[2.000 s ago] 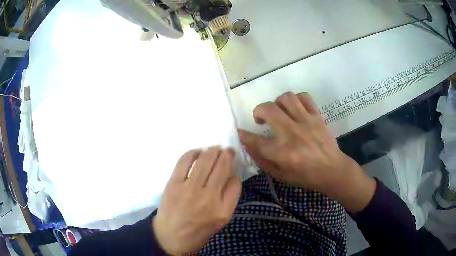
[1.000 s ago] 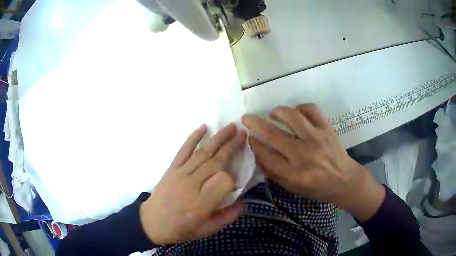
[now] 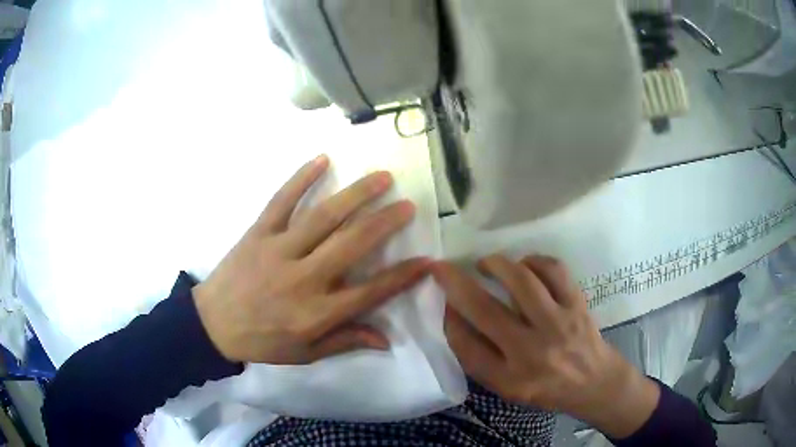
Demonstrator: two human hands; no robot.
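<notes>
A large bright white fabric piece (image 3: 148,183) covers the left and middle of the table, and its near edge hangs over the checked apron. My left hand (image 3: 319,271) lies flat on it, palm down, fingers spread. My right hand (image 3: 528,327) is at the fabric's right edge, fingers curled; its index fingertip touches the edge beside my left fingertips. Whether it pinches the cloth is hidden. The off-white sewing machine head (image 3: 541,105) looms large and blurred above. The needle area is mostly hidden behind it.
A ridged cream knob (image 3: 665,94) is right of the machine head. A printed table ruler (image 3: 681,262) runs along the front table edge. The checked apron (image 3: 497,419) is below. White cloth (image 3: 768,306) hangs at the right. Blue edges show at far left.
The machine head appears much larger and further right in view. My left hand has moved forward and flattened on the fabric. The fabric's near edge now spreads over the apron.
</notes>
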